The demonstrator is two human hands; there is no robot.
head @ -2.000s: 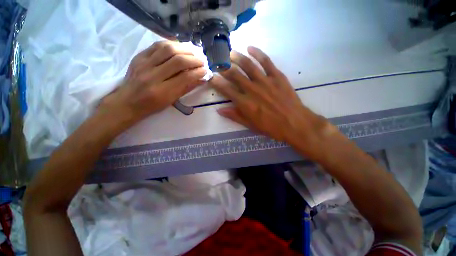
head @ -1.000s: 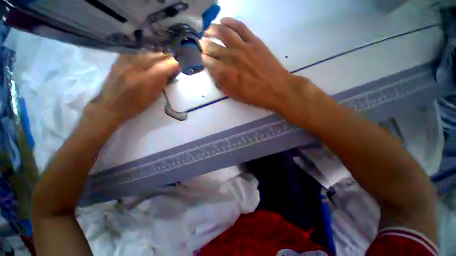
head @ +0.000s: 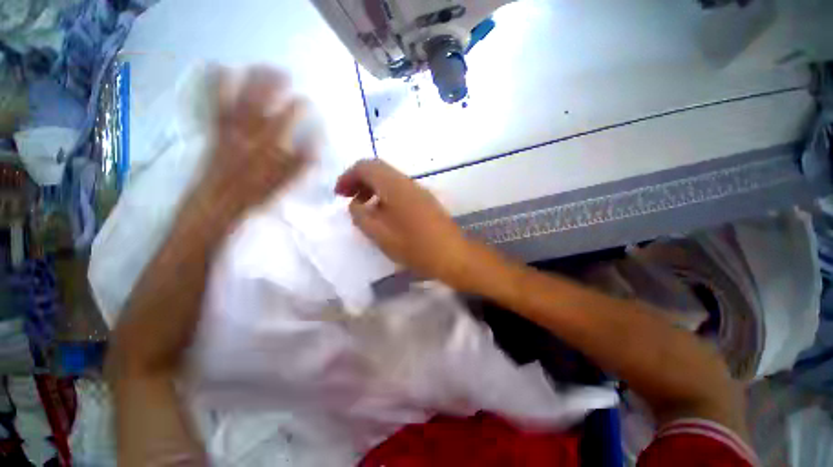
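The white garment piece [head: 301, 246] hangs from the table top at left over the front edge, down toward the lap, and is partly blurred. My left hand [head: 260, 128] is strongly blurred over the cloth at upper left; whether it grips the cloth cannot be told. My right hand [head: 393, 214] is at the cloth's right edge near the ruler, fingers curled; its grip is unclear. The sewing machine head [head: 393, 32] is at top centre, with a stubby grey cylinder [head: 447, 71] beside the needle area. No cloth or hand is under it.
A grey table-edge ruler [head: 594, 214] runs to the right. A thick roll of cut pieces [head: 776, 283] lies below the table edge at right. Light-blue fabric [head: 68, 68] is heaped at far left. A blue bar [head: 601, 438] stands near the lap. A red garment shows at the bottom.
Both hands have left the needle area; the left hand moved up and left in view, the right hand down and left. The white cloth has been drawn off the machine toward the lap.
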